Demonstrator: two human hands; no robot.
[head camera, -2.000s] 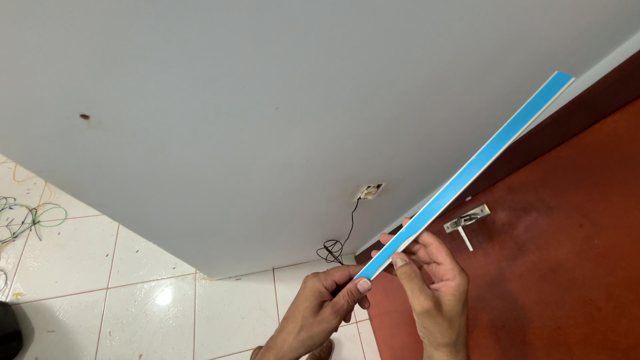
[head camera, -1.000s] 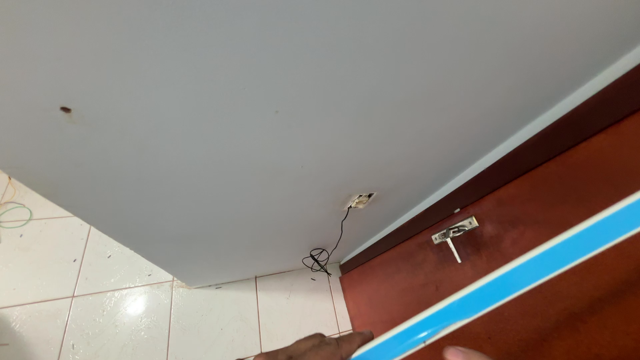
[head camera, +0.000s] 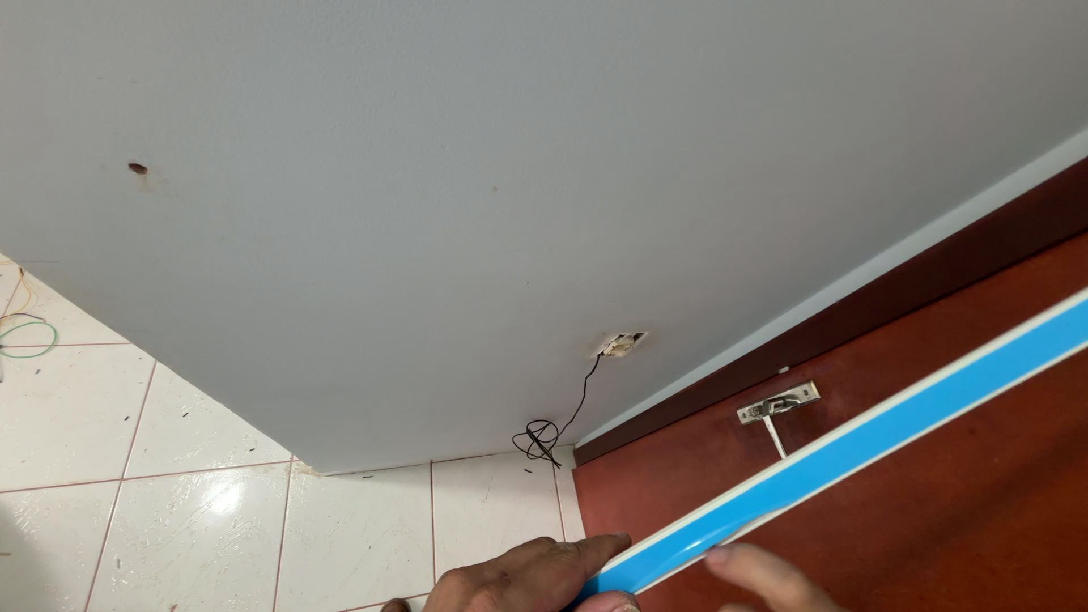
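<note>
A long white strip with a blue film face, likely plastic trunking (head camera: 850, 438), slants from the bottom middle up to the right edge. My left hand (head camera: 531, 578) grips its lower end, thumb on the blue face and fingers at the far edge. My right hand (head camera: 769, 578) is at the strip's near edge, a fingertip touching where the blue film bulges slightly; its other fingers are mostly out of view. Beyond the strip, an open wall box (head camera: 622, 344) has a black wire (head camera: 585, 399) hanging from it, coiled near the floor.
A grey wall (head camera: 382, 212) with a small hole at the upper left fills most of the view. At right is a reddish-brown door (head camera: 680, 484) with a metal handle (head camera: 778, 402) and dark frame. Thin coloured wires (head camera: 30, 336) and small scraps lie on white floor tiles (head camera: 204, 535).
The strip has tilted flatter and its far end has left the view at the right. Both hands are lower in the frame than two seconds ago.
</note>
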